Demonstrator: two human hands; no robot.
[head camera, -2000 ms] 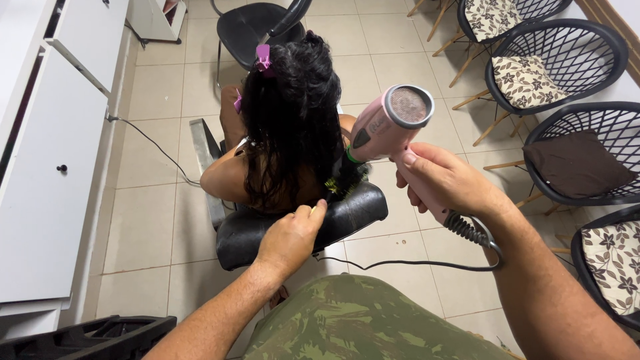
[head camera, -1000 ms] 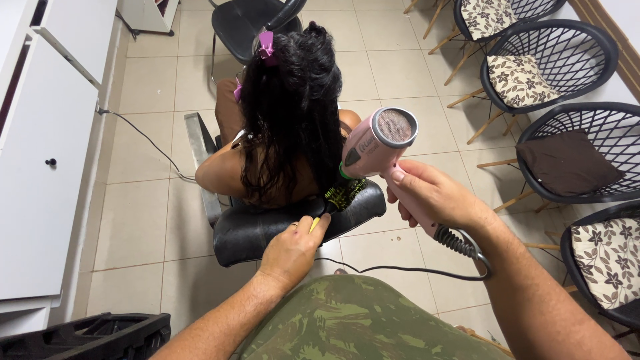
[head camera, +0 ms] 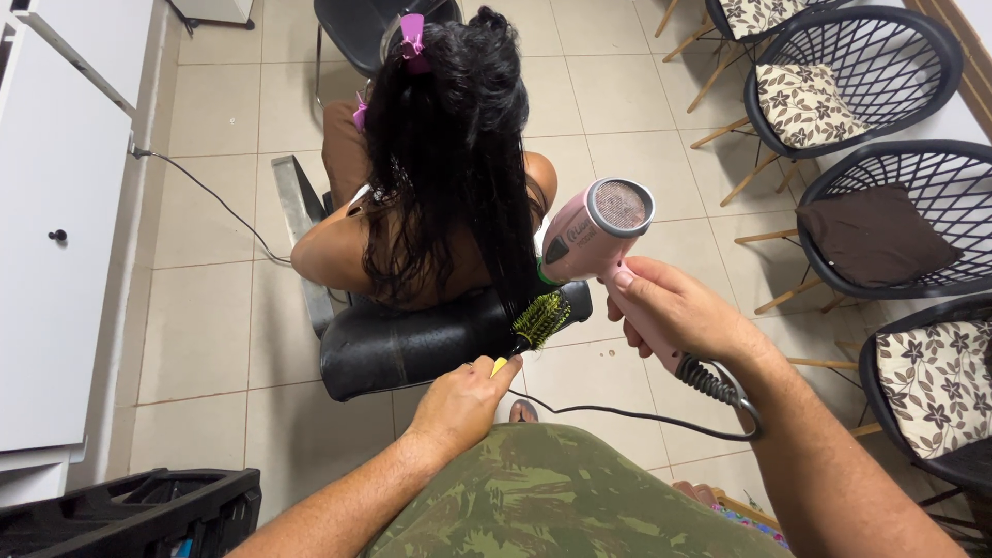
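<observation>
A person with long dark hair (head camera: 446, 132) sits facing away in a black salon chair (head camera: 418, 341). Pink hair clips (head camera: 413, 43) hold hair at the top and left of the head. My left hand (head camera: 463, 399) is closed round the yellow handle of a round hairbrush (head camera: 542, 319), whose bristles meet the ends of a straight section of hair over the chair's backrest. My right hand (head camera: 674, 306) grips the handle of a pink hair dryer (head camera: 593, 225). The dryer's green-rimmed nozzle end points down left, just above the brush and beside the hair.
The dryer's black cord (head camera: 620, 415) loops below my right wrist. Black lattice chairs (head camera: 868, 70) with cushions line the right side. A white cabinet (head camera: 62, 232) stands at left, with a black plastic cart or rack (head camera: 139, 504) at the lower left.
The brush has come out from among the hair ends beside the backrest, down toward me, with its bristles now plainly visible. The dryer has stayed close to it in my right hand.
</observation>
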